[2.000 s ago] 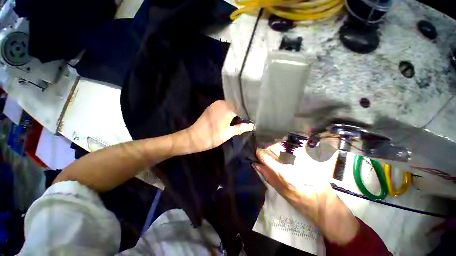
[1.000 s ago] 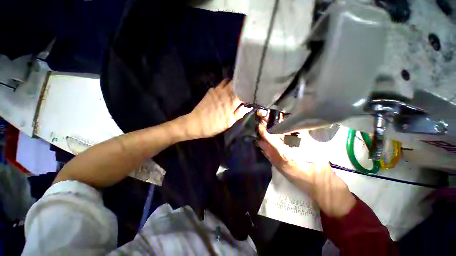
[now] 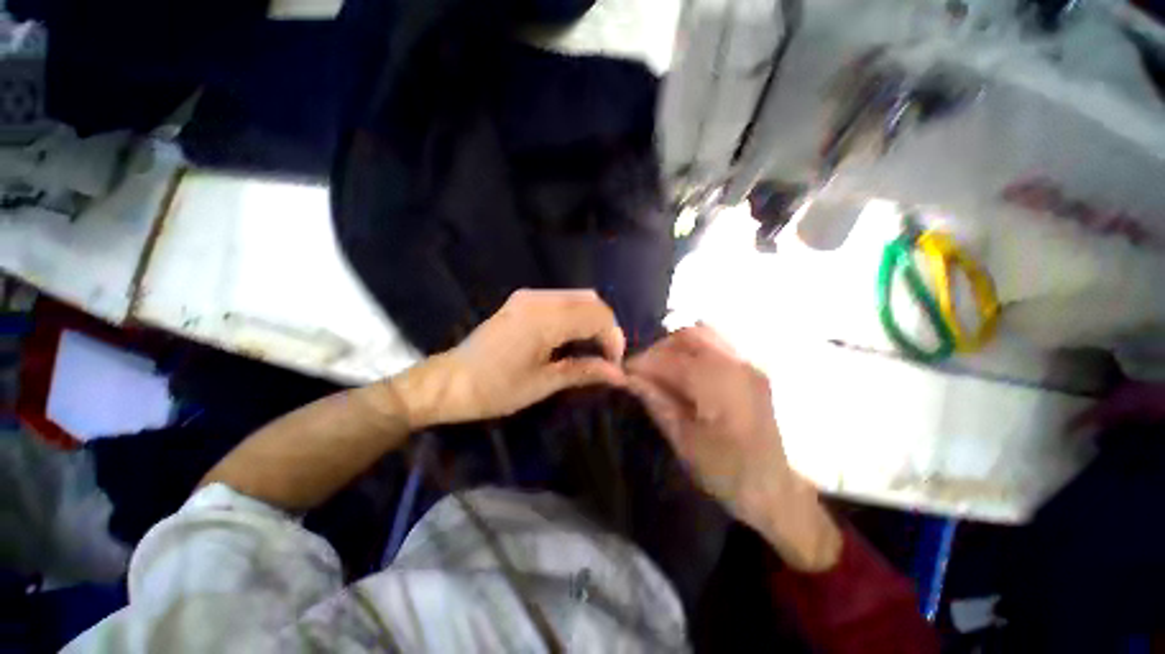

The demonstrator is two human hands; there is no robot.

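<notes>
The dark garment piece lies left of the sewing machine and hangs over the table's front edge into the lap. My left hand is closed on the dark cloth at the table's front edge. My right hand meets it fingertip to fingertip, its fingers pinched together at the cloth. The pinched spot is small and blurred, and the fingers hide it. Both hands are left of and nearer to me than the presser foot and needle area, which is blurred.
Scissors with green and yellow handle loops lie right of the needle on the white table. A red bin with white paper is at the far left. More dark cloth lies at the upper left. A blue bar shows below the table.
Both hands have moved from beside the needle towards me, with the cloth edge. The view has shifted, so the machine head sits higher and the scissors show more fully.
</notes>
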